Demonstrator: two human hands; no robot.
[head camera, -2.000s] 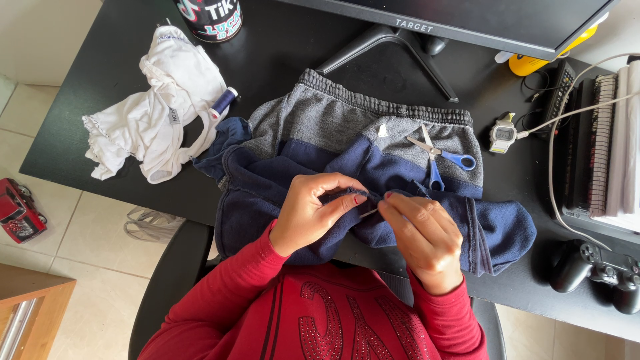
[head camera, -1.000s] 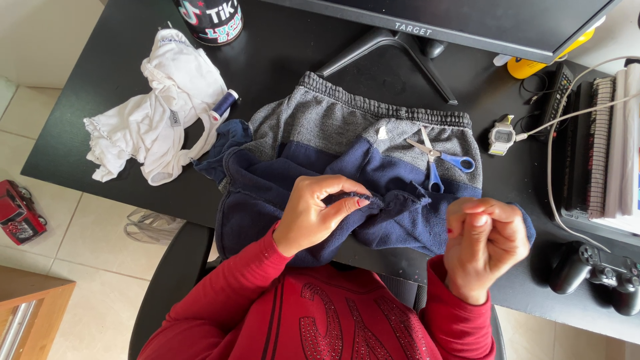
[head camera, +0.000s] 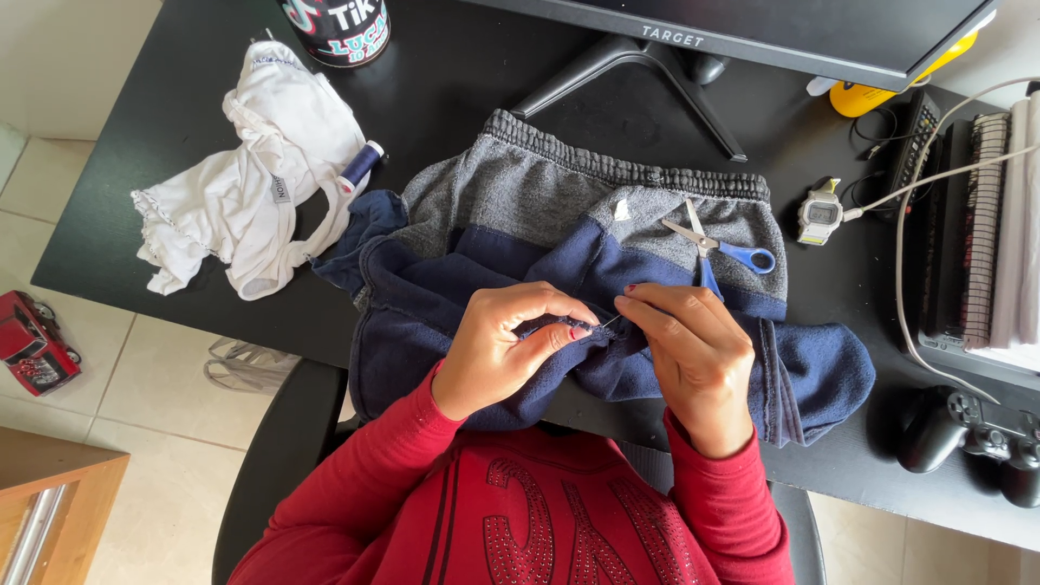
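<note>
Grey and navy fleece pants (head camera: 536, 195) with an elastic waistband lie spread on the black desk. My left hand (head camera: 512, 341) pinches a folded edge of the navy fabric between thumb and forefinger. Close to its right, my right hand (head camera: 699, 349) holds a thin sewing needle (head camera: 612, 321) whose tip meets that edge. Blue-handled scissors (head camera: 705, 242) rest partly open on the pants, just above my right hand. A small white scrap (head camera: 621, 210) is on the grey part. A spool of dark blue thread (head camera: 361, 166) lies on a white cloth garment (head camera: 280, 154) to the left.
Behind the pants stands a monitor on a V-shaped foot (head camera: 634, 61), with a black printed tin (head camera: 345, 32) to its left. At the right are a digital watch (head camera: 820, 213), a cable, spiral notebooks (head camera: 987, 227) and a game controller (head camera: 971, 435). A red toy car (head camera: 36, 345) is on the floor.
One second ago my right hand was out to the right, away from the fabric edge; now it is back beside my left hand. My left hand has stayed at the fabric.
</note>
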